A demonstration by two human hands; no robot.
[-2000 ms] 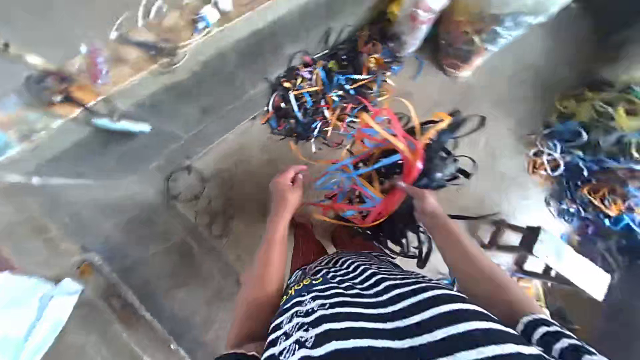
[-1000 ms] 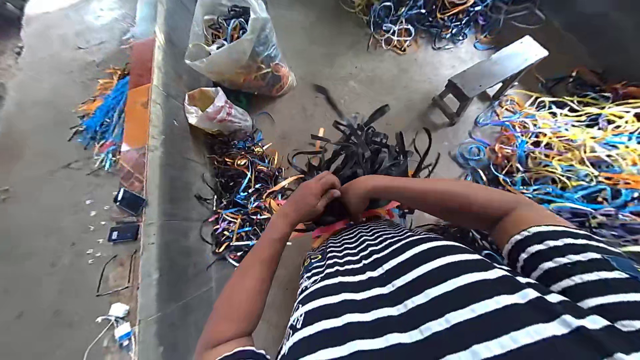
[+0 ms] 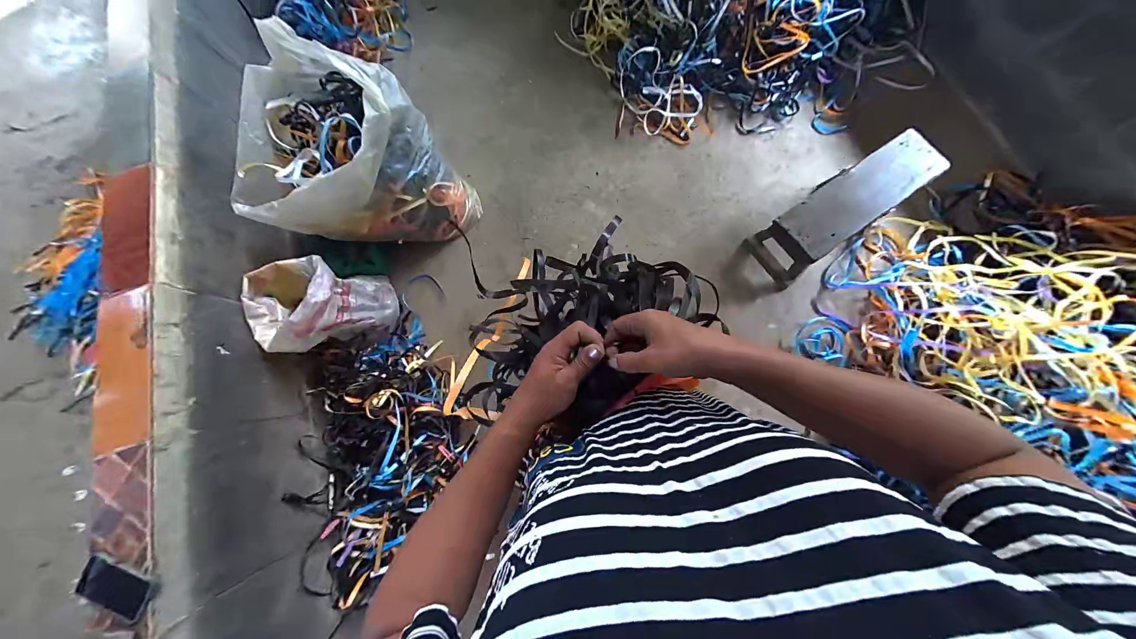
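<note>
A tangled bundle of black plastic straps (image 3: 612,284) lies in front of my striped shirt. My left hand (image 3: 564,368) and my right hand (image 3: 652,344) meet over its near side, their fingertips pinched close together on black strap, though the exact piece is too small to make out. Red and orange strap shows just under my right hand, against the shirt. A pale orange strap (image 3: 461,373) sticks out at the bundle's left.
Left of me lie a heap of mixed strap scraps (image 3: 390,461), a small plastic sack (image 3: 324,302) and a large clear bag of straps (image 3: 373,169). A low metal-topped bench (image 3: 861,195) stands at right, near a yellow and blue strap pile (image 3: 985,319). Another pile (image 3: 737,53) lies ahead.
Two seconds ago my hands were apart, with red, blue and orange straps between them. A second ago they had come together at the black straps, where they still are. The view has swung round.
</note>
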